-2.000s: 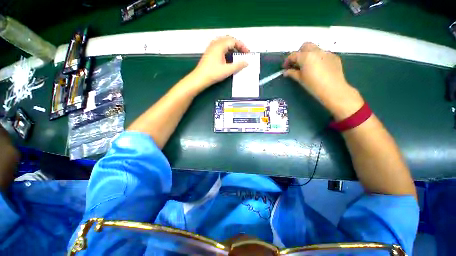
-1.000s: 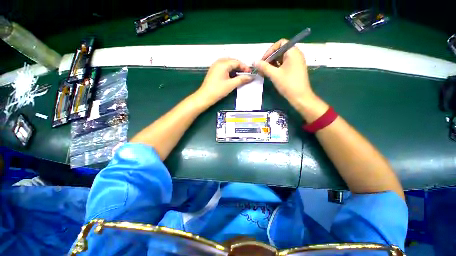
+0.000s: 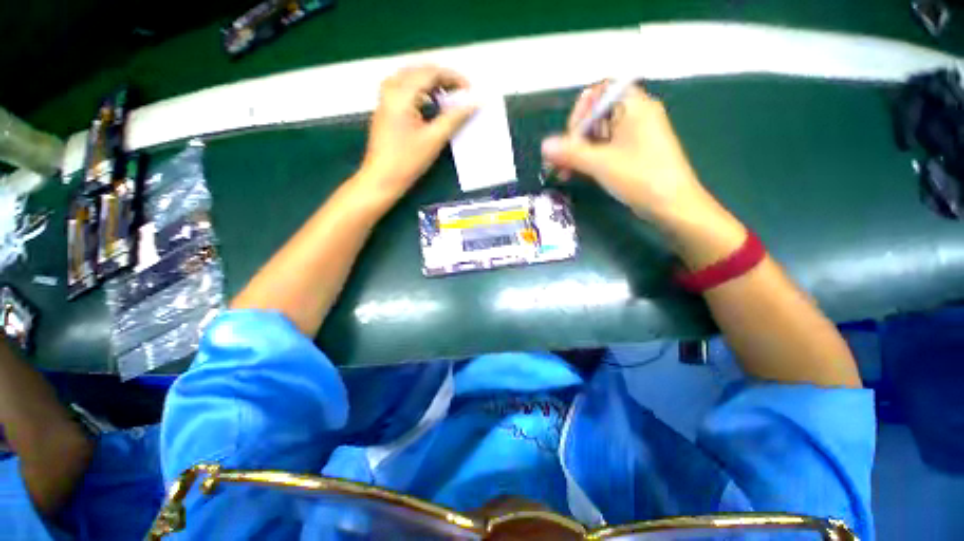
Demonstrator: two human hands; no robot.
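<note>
An open phone assembly lies on the green mat in front of me, silvery with an orange-yellow strip. A white card lies just beyond it, slightly tilted. My left hand is at the card's upper left, its fingertips on the card's edge. My right hand holds tweezers to the right of the card, tips down near the phone's upper right end. The tweezer tips are blurred; whether they grip a small part cannot be told.
Several phone assemblies lie at left beside a crinkled clear bag. A white strip crosses beyond the card. Another phone is past it. A dark bundle lies at right. Another person's arm shows lower left.
My right hand has moved from the card's top edge to its right side, nearer the phone. The card has tilted. The whole view has shifted, and a neighbour's arm has appeared at lower left.
</note>
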